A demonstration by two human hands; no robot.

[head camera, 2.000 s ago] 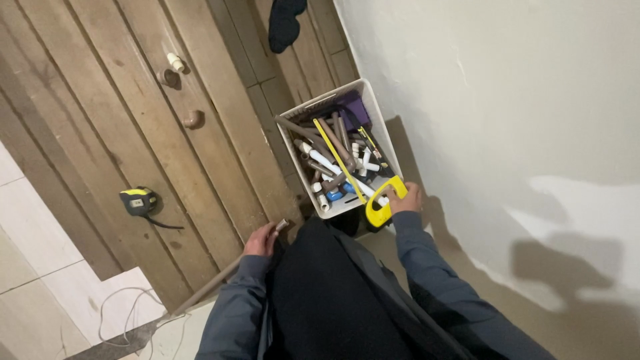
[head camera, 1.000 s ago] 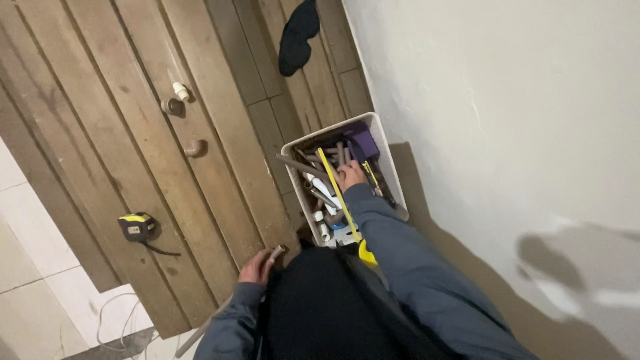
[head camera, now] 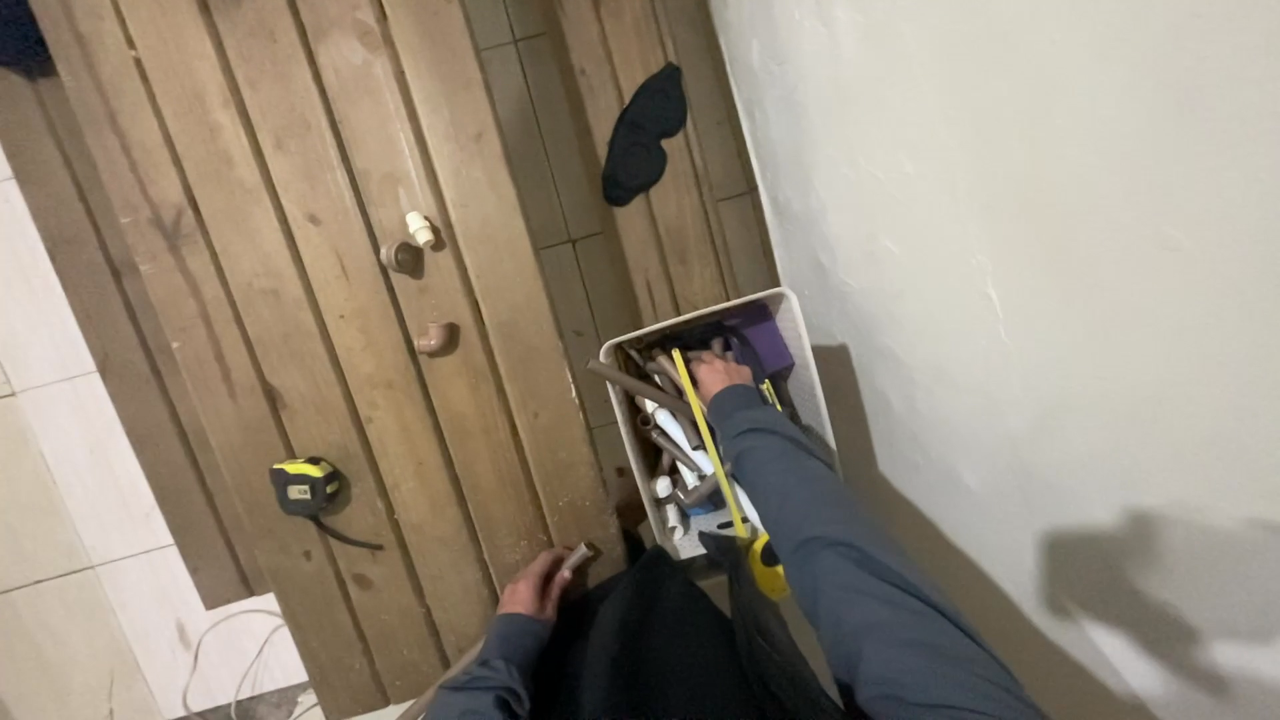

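My left hand (head camera: 537,583) grips the end of a brown plastic pipe (head camera: 578,556) at the edge of the wooden slatted bench. My right hand (head camera: 720,376) reaches into a white plastic bin (head camera: 818,400), its fingers among brown pipe pieces; whether they hold one is hidden. A yellow hacksaw (head camera: 768,568) lies over the bin, its frame slanting across the contents and its handle partly behind my right sleeve. White fittings (head camera: 672,425) and a loose brown pipe (head camera: 640,386) are in the bin too, with a purple box (head camera: 764,342) at its far corner.
On the slatted bench (head camera: 330,330) lie a tape measure (head camera: 305,486), a brown elbow fitting (head camera: 434,338), a round brown fitting (head camera: 400,258) and a cream threaded fitting (head camera: 420,229). A black eye mask (head camera: 645,135) rests on slats beyond the bin. The wall (head camera: 1000,200) stands close on the right.
My right hand has left the hacksaw's yellow handle, which it held at the bin's near edge, and moved into the bin. My left hand has stayed on the pipe.
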